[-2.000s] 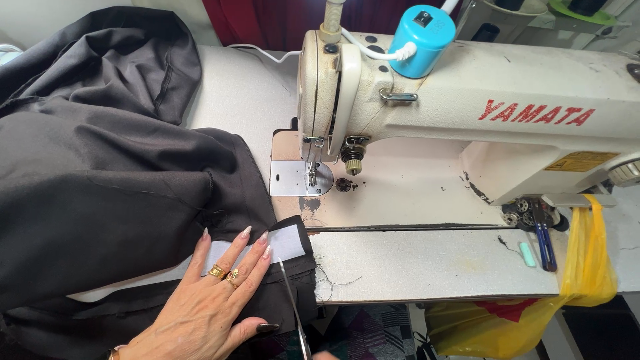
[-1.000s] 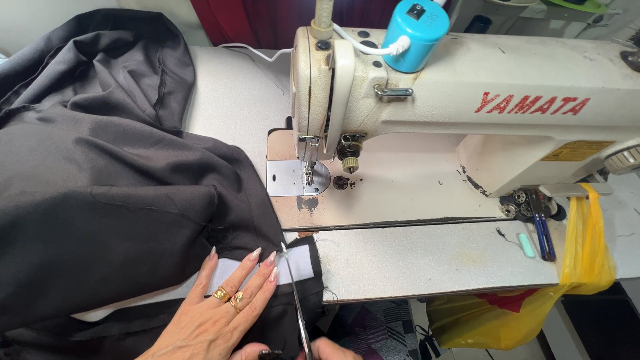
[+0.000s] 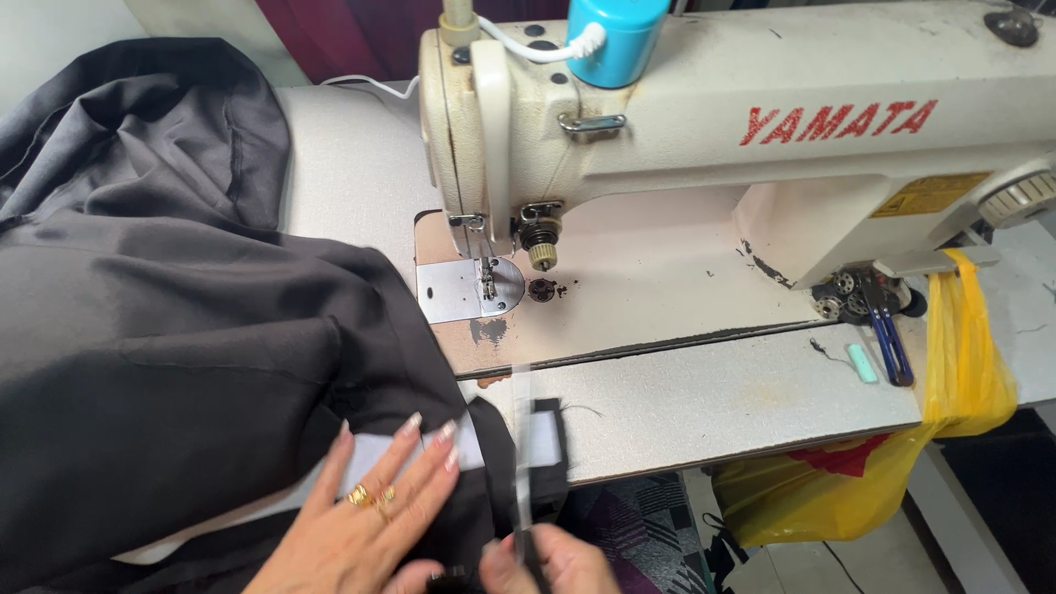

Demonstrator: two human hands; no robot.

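Observation:
My left hand [image 3: 363,511], with gold rings, lies spread flat on black fabric [image 3: 190,396] and a white strip [image 3: 470,441] at the table's front edge. In my right hand [image 3: 549,561] is a pair of scissors [image 3: 522,445], its blades pointing away from me and blurred. Right of the blades lies an end piece of black fabric with a white patch [image 3: 543,439]; a narrow black flap [image 3: 493,445] stands between it and the main cloth. Whether the end piece is fully separate is hard to tell.
A Yamata sewing machine [image 3: 676,140] stands behind, its presser foot [image 3: 487,280] beyond my hands. Thread snips [image 3: 889,338], bobbins [image 3: 841,293] and turquoise chalk [image 3: 862,363] lie right. A yellow plastic bag [image 3: 965,355] hangs over the table's front edge.
The scissors have come into fuller view, with my right hand around their handles. A gap now shows in the white strip where it ran unbroken one second ago.

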